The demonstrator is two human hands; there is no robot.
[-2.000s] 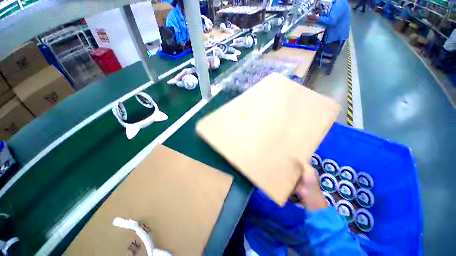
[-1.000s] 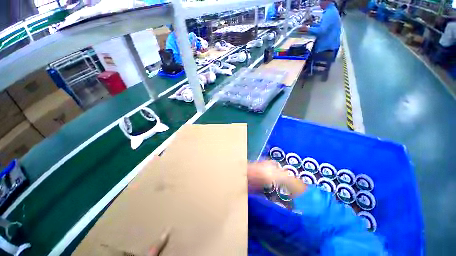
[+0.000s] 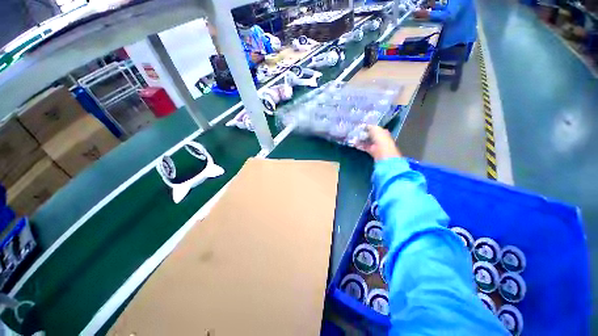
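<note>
My right hand [image 3: 379,143] grips the near right corner of a clear plastic tray [image 3: 341,108] with moulded pockets. The tray is blurred, and I cannot tell if it is lifted off the bench. My right sleeve crosses a blue plastic bin [image 3: 524,203] and hides part of its contents. Rows of round white-rimmed ear cups [image 3: 486,275] lie in the bin. A plain tan cardboard sheet [image 3: 256,249] lies in front of me on the bench. My left hand is not in view.
A white cat-ear headband [image 3: 190,182] lies on the green belt [image 3: 85,252] at left. More headphones lie further up the belt, behind a metal post [image 3: 246,79]. A person in blue [image 3: 457,26] is at the far bench. Cartons [image 3: 82,134] stand at left.
The cardboard sheet moved from over the bin onto the bench, covering the printed sheet and headband piece. My right hand let go of it, reached forward and took hold of the clear tray.
</note>
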